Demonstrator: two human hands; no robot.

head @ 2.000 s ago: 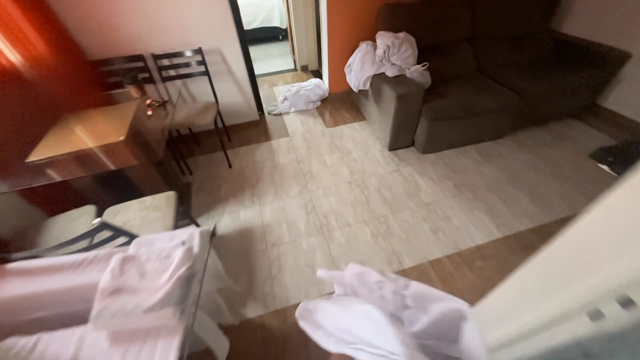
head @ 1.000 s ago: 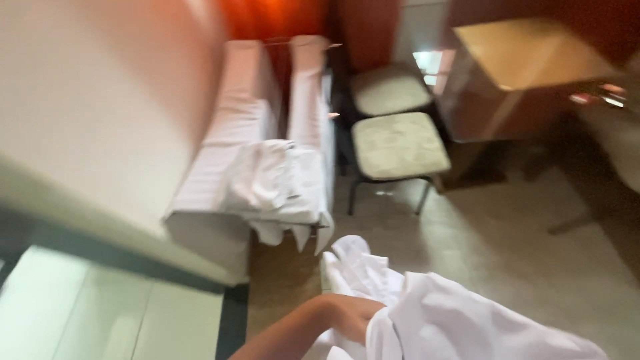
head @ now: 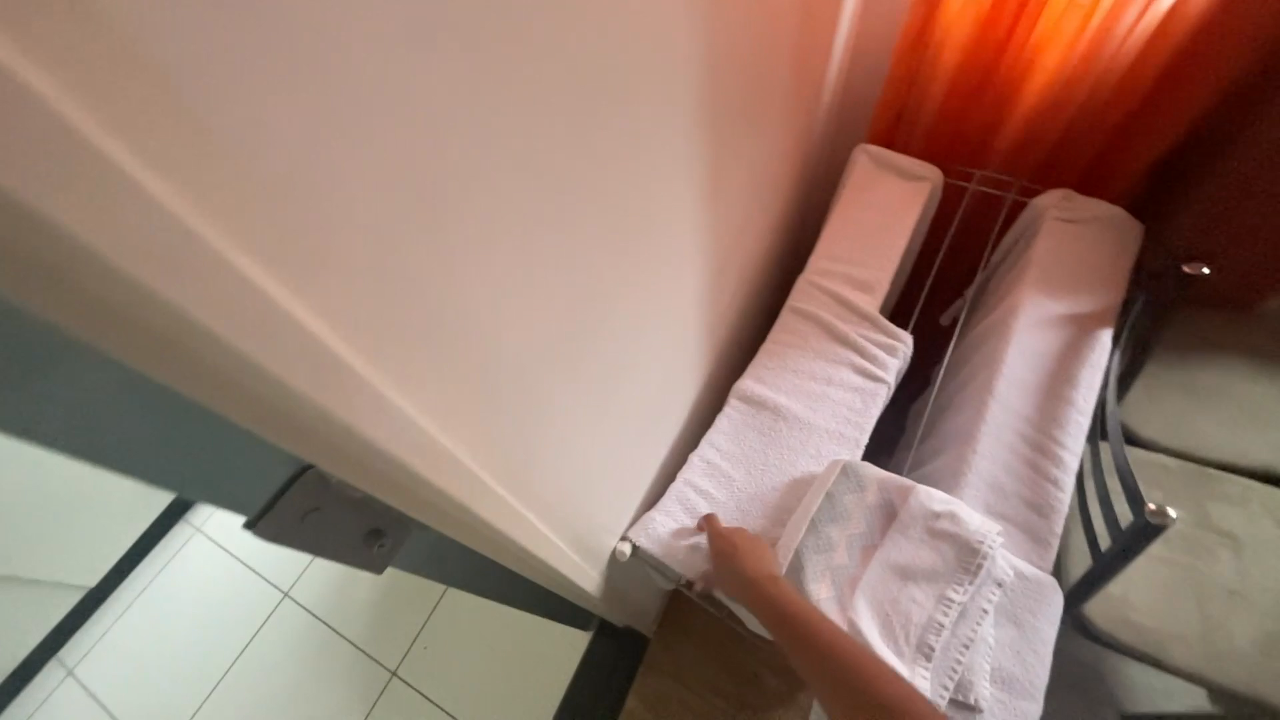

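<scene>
My right hand (head: 735, 560) reaches in from the lower right and pinches the near edge of a white towel (head: 800, 420) at the left corner of a wire drying rack (head: 955, 290). The towel lies draped lengthwise over the rack's left side. Over the right side hangs another white cloth (head: 1040, 350). Beside my right forearm, a white cloth with a fringed edge and a faint pattern (head: 880, 550) lies folded across the near end of the rack. My left hand is out of view.
A cream wall or door panel (head: 450, 250) runs close along the rack's left side. A metal latch plate (head: 330, 520) shows on a door edge at lower left. Chairs with dark metal frames and pale seats (head: 1180, 540) stand at right. An orange curtain (head: 1020, 90) hangs behind the rack.
The view has swung strongly and come closer to the rack. A hand held a bunched white cloth a second ago; now my right hand is at the rack's corner, on a draped towel.
</scene>
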